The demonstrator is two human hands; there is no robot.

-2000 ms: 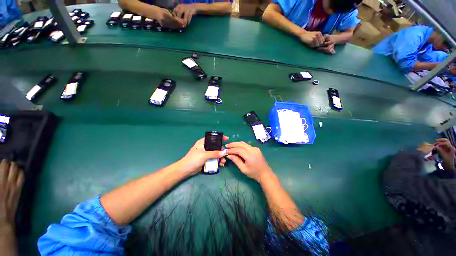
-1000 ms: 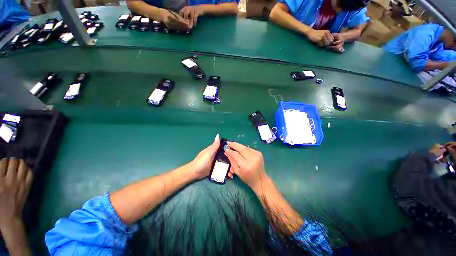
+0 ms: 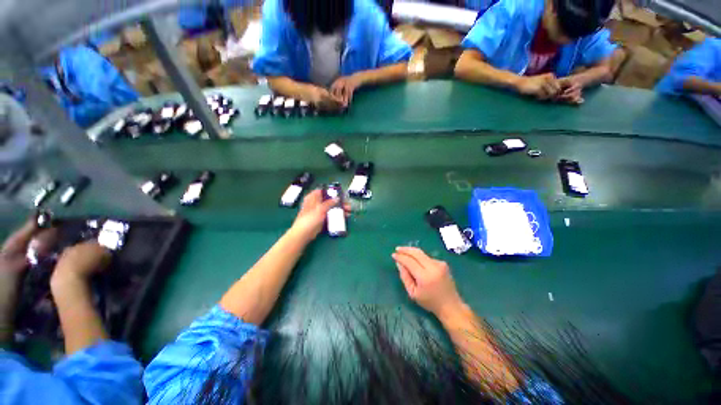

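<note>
My left hand (image 3: 313,213) holds a black handheld unit (image 3: 336,212) with a white rectangle on its lower part, reached forward near the seam between the bench and the middle strip. My right hand (image 3: 424,277) is over the green bench, fingers bent and slightly apart, with nothing visible in it. Another black unit (image 3: 449,230) lies tilted beside the blue tray (image 3: 477,224), a small white loop at its side. The tray holds a heap of white loops (image 3: 510,228).
Several units, including one at right (image 3: 573,178), lie on the green strip. At left, a neighbour's hands (image 3: 79,265) are in a black tray (image 3: 162,273). Facing workers sit across, with a row of units (image 3: 290,105) and a pile (image 3: 166,119). A grey metal post (image 3: 186,75) stands at left.
My left hand has moved forward with the unit, away from my right hand. My right hand has let go of the unit and moved right. The view has shifted, and the neighbour's hands are in the black tray.
</note>
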